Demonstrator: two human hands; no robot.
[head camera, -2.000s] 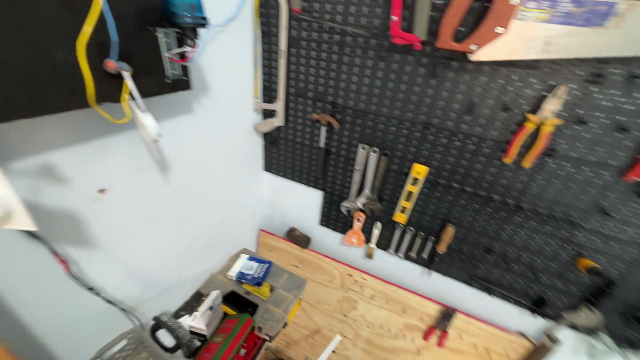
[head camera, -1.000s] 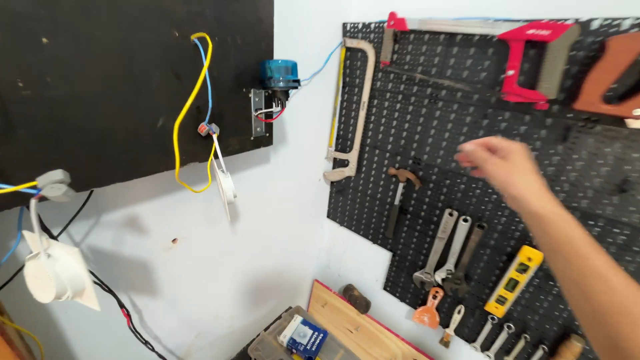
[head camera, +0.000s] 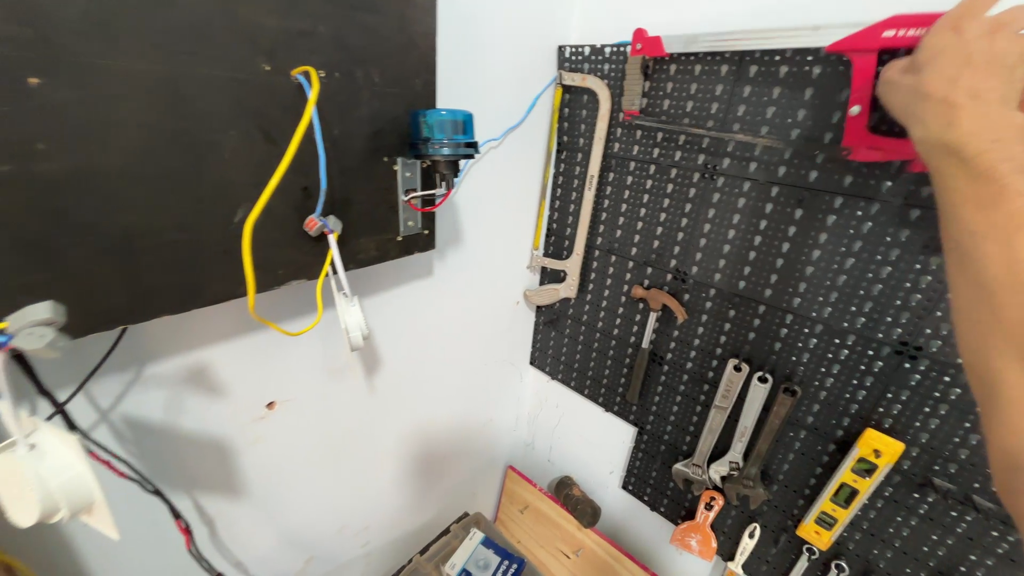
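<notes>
My right hand (head camera: 960, 84) is at the upper right, its fingers curled around the handle of a red hacksaw (head camera: 862, 120) at the top of the black pegboard (head camera: 768, 208). The saw's frame extends left from the hand, level with the board's top edge. To its left hangs a second hacksaw (head camera: 594, 172) with a bare metal frame and a yellow strip beside it. Lower down, a claw hammer (head camera: 646, 344), several adjustable wrenches (head camera: 720, 424) and a yellow spirit level (head camera: 852, 488) hang on the board. My left hand is out of view.
A dark panel (head camera: 160, 144) at the left carries a yellow cable loop (head camera: 250, 232) and a blue beacon lamp (head camera: 442, 132). White fittings (head camera: 48, 476) dangle on wires. Below are a wooden bench top (head camera: 552, 528), an organizer case (head camera: 436, 544) and an orange putty knife (head camera: 698, 528).
My right hand has moved from in front of the pegboard's middle up to the red hacksaw's handle and closed around it. Two seconds ago no hand was in view.
</notes>
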